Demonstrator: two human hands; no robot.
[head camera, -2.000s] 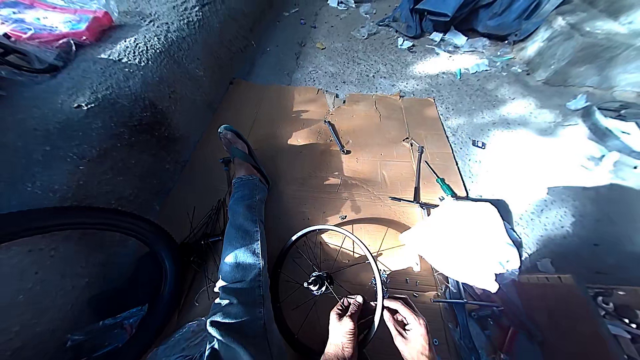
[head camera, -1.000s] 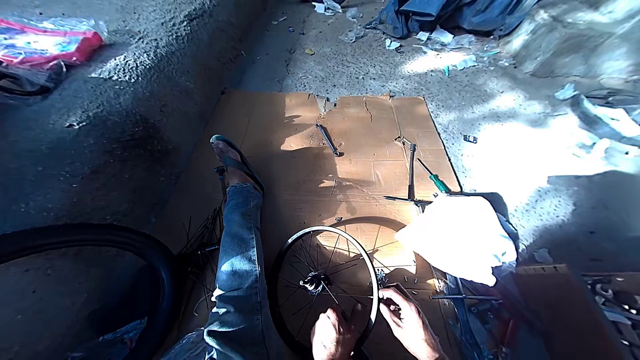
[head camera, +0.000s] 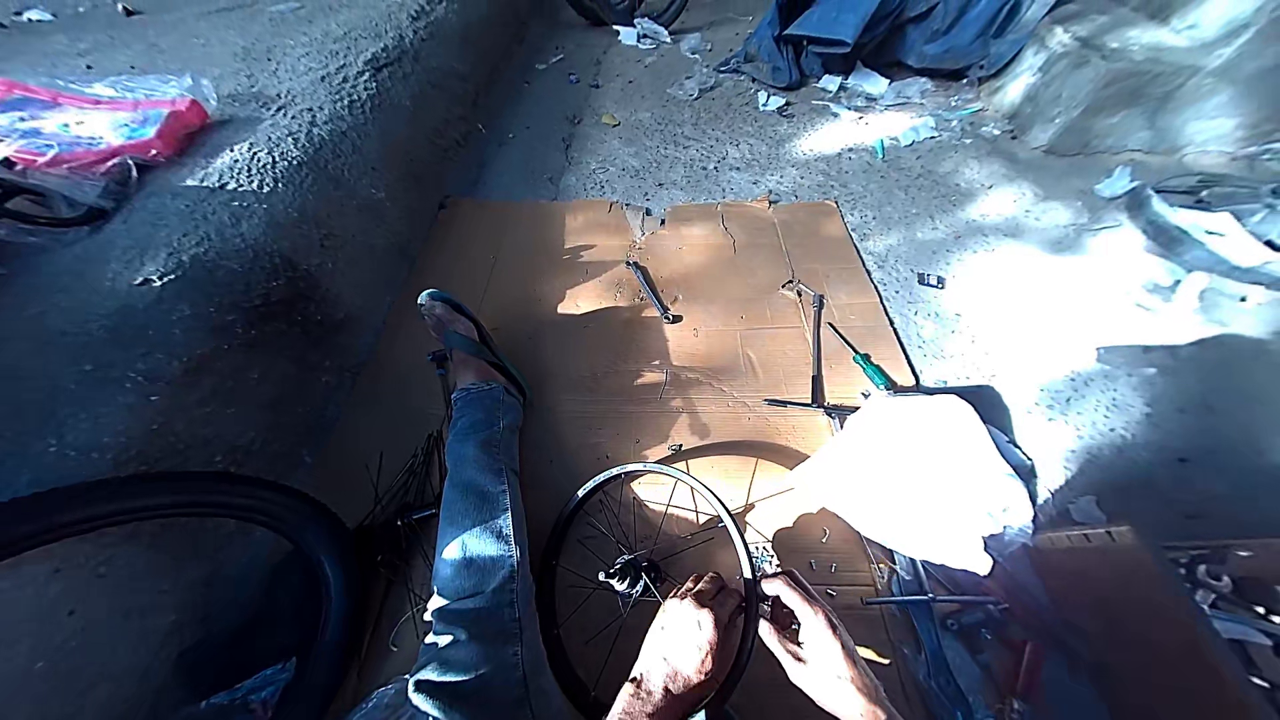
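A small spoked wheel rim (head camera: 752, 560) stands tilted on a cardboard sheet, with a black hub (head camera: 630, 575) amid its spokes. My left hand (head camera: 690, 640) is inside the rim at its lower right, fingers bent at the spokes; what they hold is too small to tell. My right hand (head camera: 815, 640) is just outside the same stretch of rim, thumb and finger close to its outer face. Whether a small part sits between them cannot be made out. Several small metal pieces (head camera: 823, 567) lie on the cardboard beyond the right hand.
My denim-clad leg (head camera: 475, 540) stretches along the wheel's left, beside loose spokes (head camera: 415, 500) and a black tyre (head camera: 325, 560). On the cardboard (head camera: 590, 370) lie a wrench (head camera: 652, 292), a green-handled screwdriver (head camera: 865, 362) and a long-handled tool (head camera: 817, 350). A white bag (head camera: 925, 480) and a tool box (head camera: 1110, 610) are at right.
My left hand was up at the rim beside the right hand two seconds ago, then dropped lower; now it is raised again within the spokes. The right hand stays by the rim's outer side.
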